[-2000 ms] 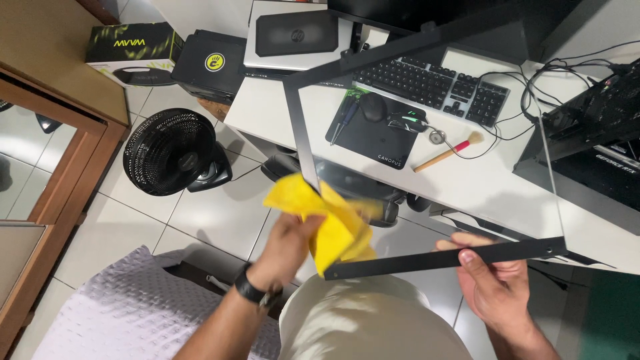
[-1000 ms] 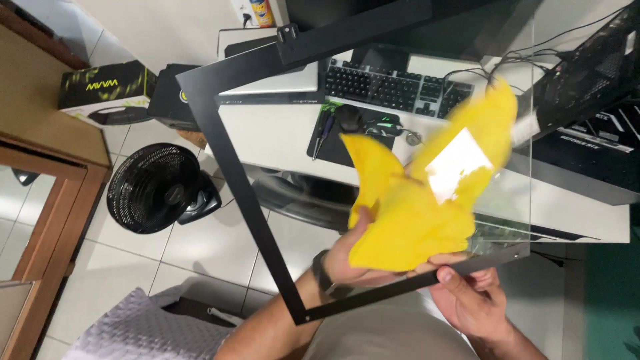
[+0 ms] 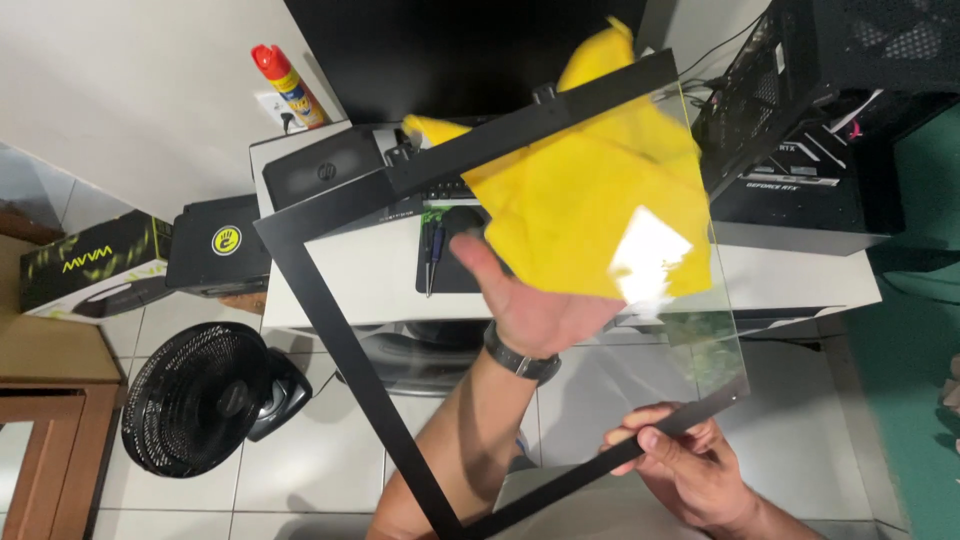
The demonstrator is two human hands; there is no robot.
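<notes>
A clear panel with a black border (image 3: 345,330) is held up, tilted, above the floor and desk. My right hand (image 3: 675,457) grips its lower black edge between thumb and fingers. Behind the panel, seen through it, my left hand (image 3: 540,307) lies palm up against a yellow cloth (image 3: 585,202), thumb apart; the cloth hides most of its fingers. The cloth is spread on the far side of the panel and shows past its upper edge. A bright reflection covers part of the cloth. A dark watch (image 3: 521,360) is on my left wrist.
Beyond the panel stands a white desk (image 3: 795,277) with a monitor (image 3: 465,52), screwdrivers (image 3: 433,251) on a mouse pad and an open computer case (image 3: 810,165). A spray can (image 3: 289,86) stands at the back left. A black fan (image 3: 199,397) and boxes (image 3: 94,262) are at left.
The yellow cloth, bunched in my left hand two seconds ago, is now spread behind the panel. My left hand has moved up behind the panel. The panel's tilt has changed.
</notes>
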